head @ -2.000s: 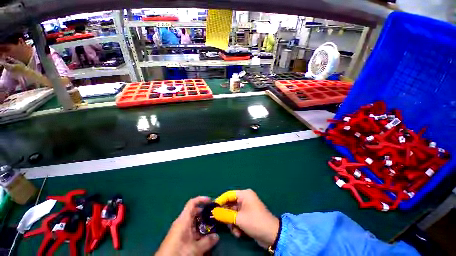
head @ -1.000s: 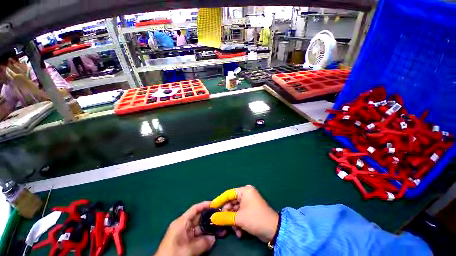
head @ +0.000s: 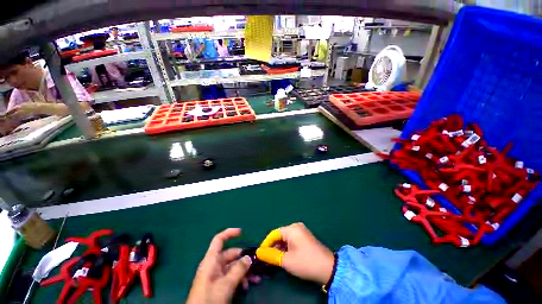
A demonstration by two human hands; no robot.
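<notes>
A round electronic unit [head: 252, 256], dark and blurred, is between my two hands low in the middle. My right hand [head: 297, 254], with yellow finger cots on thumb and finger, grips its right side. My left hand [head: 221, 270], bare, is at its left side with the index finger raised and spread. The left fingertips partly hide the unit, and whether they grip it is unclear. Red spring clamps [head: 141, 264] lie at the lower left, some with dark discs in the jaws.
A tilted blue crate [head: 493, 77] of red clamps stands at right. A bottle [head: 30, 225] and white wipe [head: 54, 261] are at left. Small units [head: 207, 163] sit on the dark conveyor [head: 119, 169]. Beyond are compartment trays [head: 202, 124], a fan and a person at left.
My left fingers have opened from around the unit, with the index finger now raised. The small units on the conveyor have moved right.
</notes>
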